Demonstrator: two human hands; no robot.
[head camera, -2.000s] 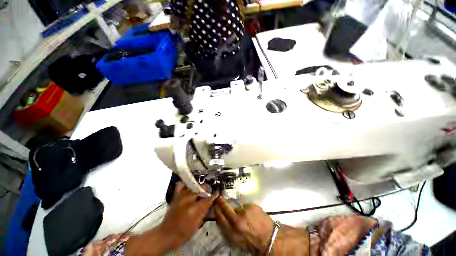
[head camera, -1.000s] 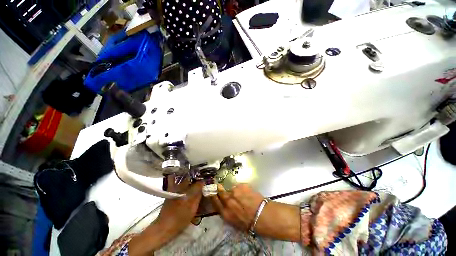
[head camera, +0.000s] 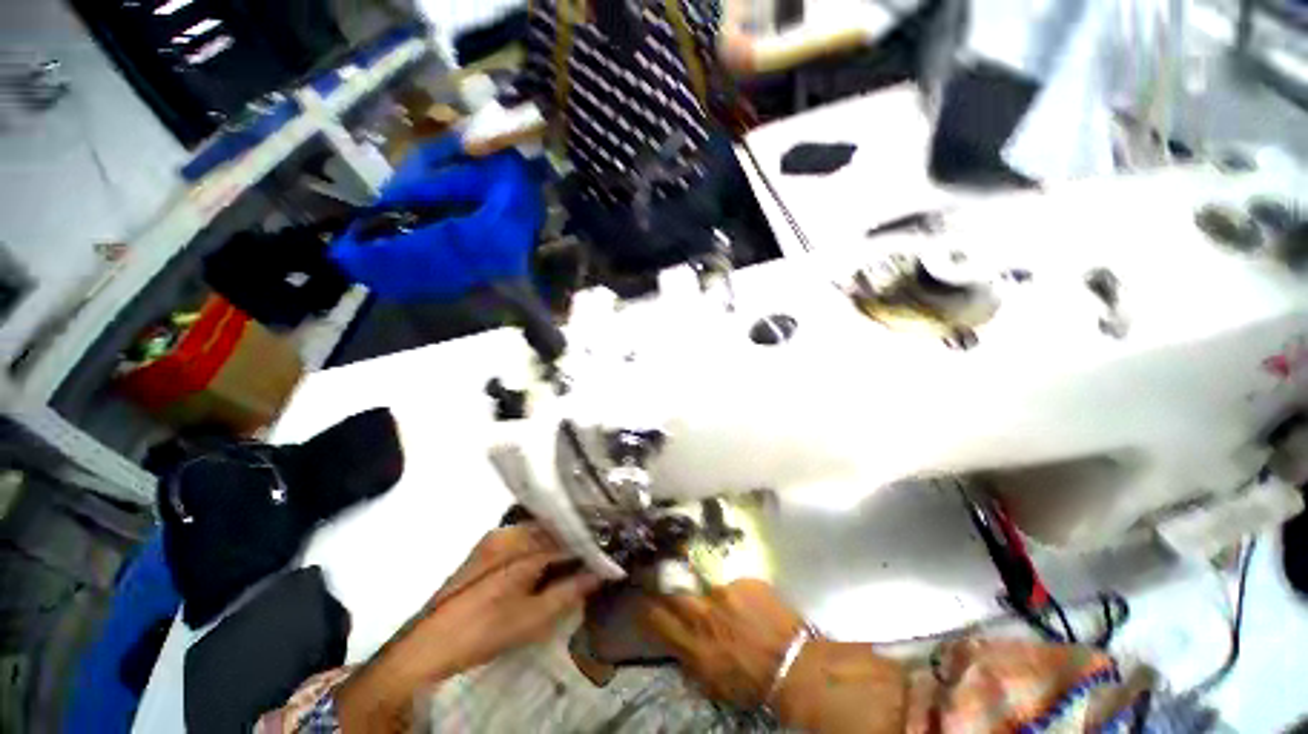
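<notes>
The white sewing machine (head camera: 861, 387) crosses the view, its head end above my hands. The presser foot area (head camera: 653, 534) is small, dark and metallic, lit yellowish-white on its right. The dark cap piece (head camera: 620, 631) lies under and in front of the foot, mostly hidden by my hands. My left hand (head camera: 502, 595) is at its left side, fingers partly behind the white curved guard (head camera: 552, 502). My right hand (head camera: 729, 638), with a bangle at the wrist, presses on its right side, its fingertips close to the foot. The picture is blurred.
Black caps (head camera: 237, 523) and a flat black piece (head camera: 266, 653) lie at the table's left. A red and black tool (head camera: 1016, 562) and a black cable lie under the arm. A blue bin (head camera: 445, 237), an orange-red box (head camera: 194, 359) and a person in dotted clothing (head camera: 631, 101) are beyond.
The view has swung, so the machine sits lower and further right than a second ago. My left hand has spread away from my right, and more of the dark piece shows between them.
</notes>
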